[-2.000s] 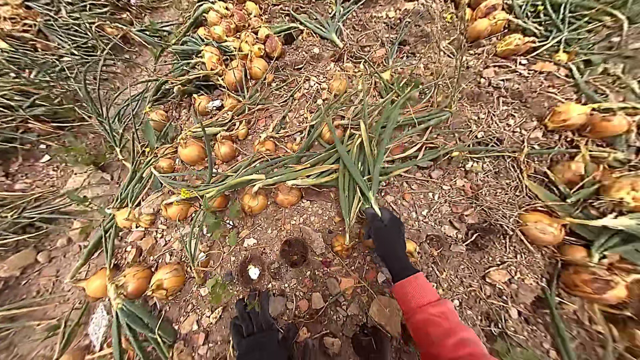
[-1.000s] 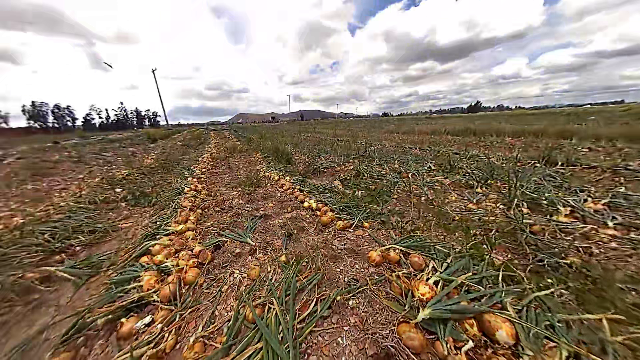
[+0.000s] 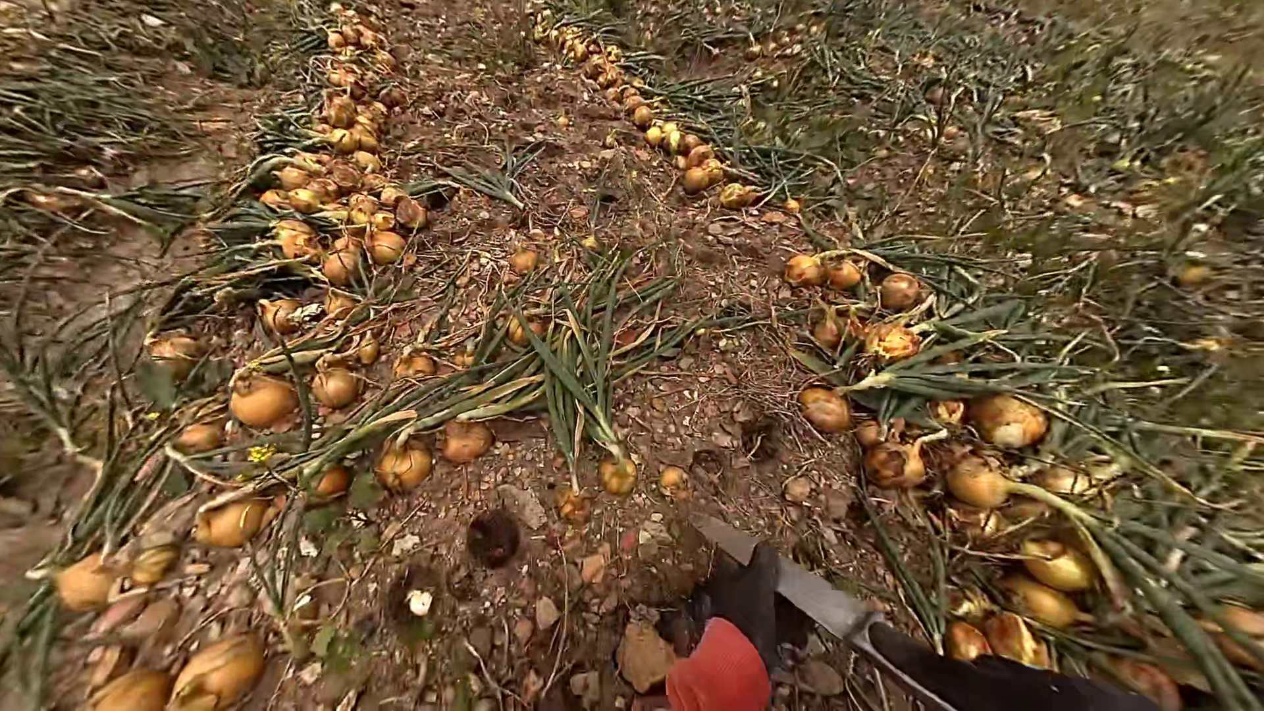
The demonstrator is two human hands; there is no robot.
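Note:
My right hand [image 3: 743, 597], in a black glove with a red sleeve, is low over the soil at the bottom, right of centre. It is blurred and partly hidden by a long, flat grey piece [image 3: 825, 597] that continues into a dark length toward the lower right corner. Whether my fingers hold this piece, I cannot tell. Just above the hand lie a small onion [image 3: 674, 482] and a green-topped onion [image 3: 618, 475]. Long green onion leaves [image 3: 583, 375] spread beyond them. My left hand is out of view.
A row of pulled onions [image 3: 346, 188] runs along the left, and another row [image 3: 632, 99] recedes at upper centre. More onions [image 3: 1007, 422] with leaves lie in a heap on the right. The soil has a dark hole [image 3: 493, 538] and a loose stone [image 3: 645, 656].
The view swung up to the horizon, then back down to the ground. Two seconds ago my right hand was at the green leaves; now it is below them. My left hand has left the view.

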